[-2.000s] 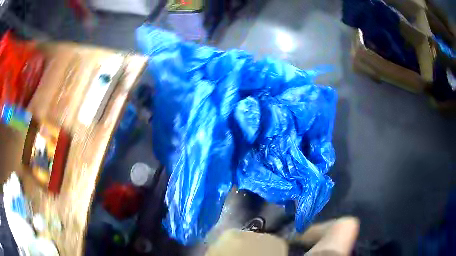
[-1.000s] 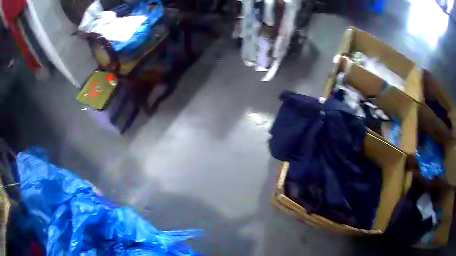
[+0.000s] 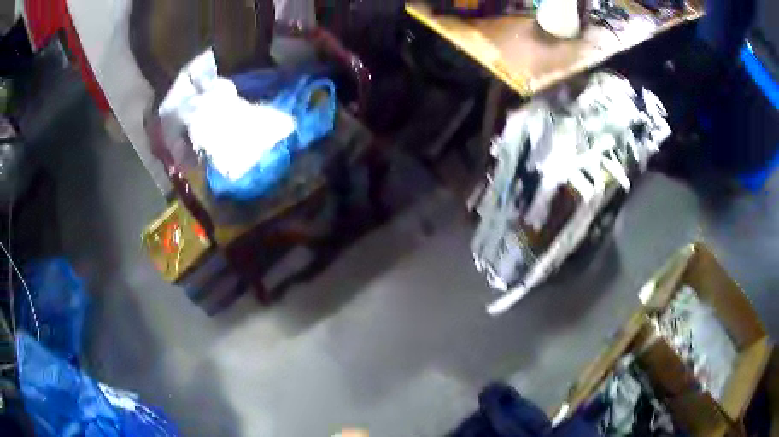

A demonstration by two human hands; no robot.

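Note:
A dark navy garment (image 3: 512, 416) shows at the bottom edge, beside an open carton (image 3: 717, 316) that holds white and dark scraps. Only the garment's upper part is in the picture. A tiny skin-toned patch shows at the bottom edge, left of the garment. It may be a tip of my left hand, but it is too cut off to tell its state. My right hand is not in view. A shiny blue plastic bag (image 3: 64, 397) lies at the lower left.
A dark wooden armchair (image 3: 295, 201) at the upper left holds a white cloth (image 3: 235, 132) and a blue bag (image 3: 316, 111). A yellow-topped box (image 3: 177, 241) stands beside it. A heap of pale strips (image 3: 568, 154) stands by a brown table (image 3: 530, 51). A blue bin (image 3: 760, 171) is at the right.
The view has swung from the wooden table and large blue bag to the floor, chair and strip heap. The cartons and navy garment have shifted towards the lower right and bottom edge.

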